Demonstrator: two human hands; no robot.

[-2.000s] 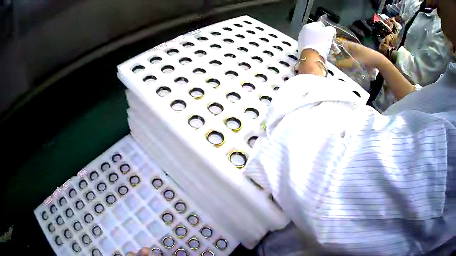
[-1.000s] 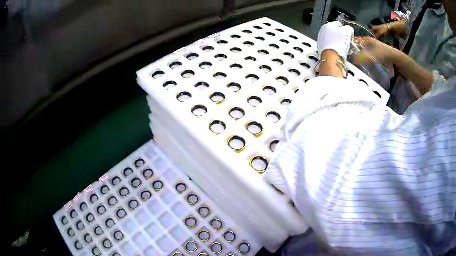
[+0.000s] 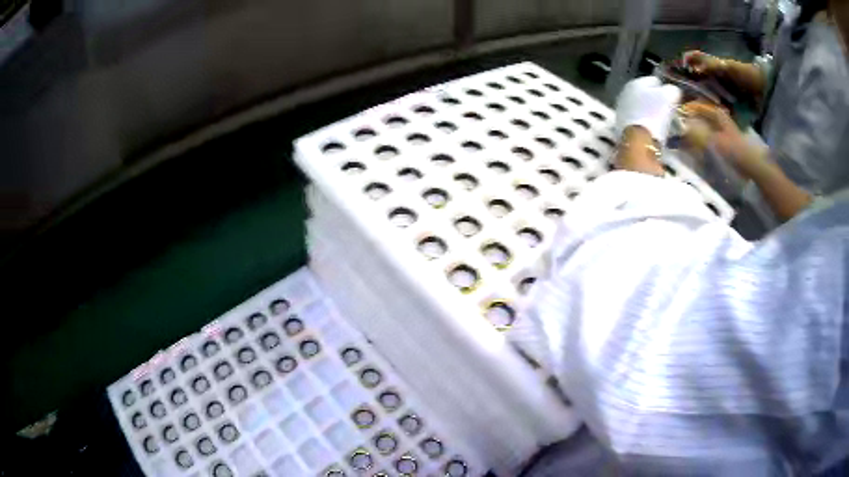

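The working foam parts tray [image 3: 321,312] lies flat at the lower left, cut off by the bottom edge. Many of its pockets hold dark, thin-rimmed ring parts [image 3: 370,377]; a patch in the middle and a strip at the upper right are bare white pockets. Beside it on the right stands a tall pile of stacked foam trays [image 3: 400,317]. The top tray has rows of dark-rimmed rings, some with gold edges [image 3: 497,253]. Neither of my hands is in view.
A neighbouring worker's striped white sleeve [image 3: 689,326] covers the stack's right side; that person's white-gloved hand [image 3: 646,104] is beyond it. Other workers' hands [image 3: 709,67] are at the upper right. The dark green bench [image 3: 223,238] curves along a grey wall.
The view has shifted, so the trays and stack sit further right and lower. The fingertips at the bottom edge two seconds ago are gone. The neighbour's bare hand has moved slightly.
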